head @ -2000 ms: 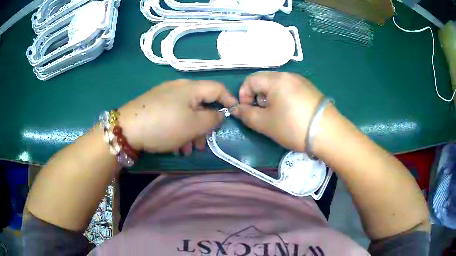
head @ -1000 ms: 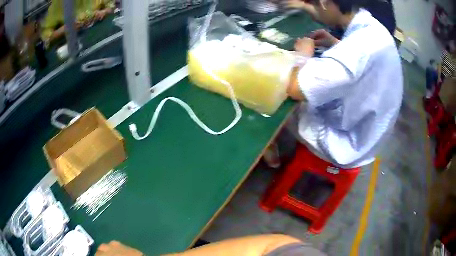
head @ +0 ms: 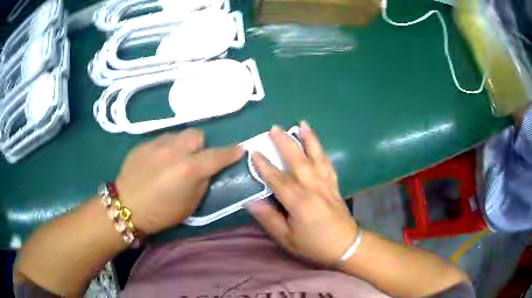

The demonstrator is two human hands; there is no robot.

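A single white long oval frame (head: 220, 213) lies flat on the green table near its front edge. Its round white disc (head: 265, 150) is at the right end, partly under my right hand. My right hand (head: 303, 198) is spread with its fingertips over the disc end and its thumb by the lower rail. My left hand (head: 169, 177) covers the frame's left part, and its index finger reaches to the upper edge beside the disc. Whether either hand grips the frame is not clear.
Stacked white frames (head: 201, 96) lie behind my hands, with more stacks (head: 38, 105) at far left. Thin clear strips (head: 309, 41) lie before a cardboard carton (head: 321, 10). A white cord (head: 449, 52) and yellow bagged bundle (head: 496, 64) are at right, with a red stool (head: 446, 195) and a person's sleeve (head: 510, 174).
The view has turned back from the neighbouring worker to the work area. Compared with two seconds ago, my hands have moved from pinching the frame's narrow end to lying over the frame, disc end upper right.
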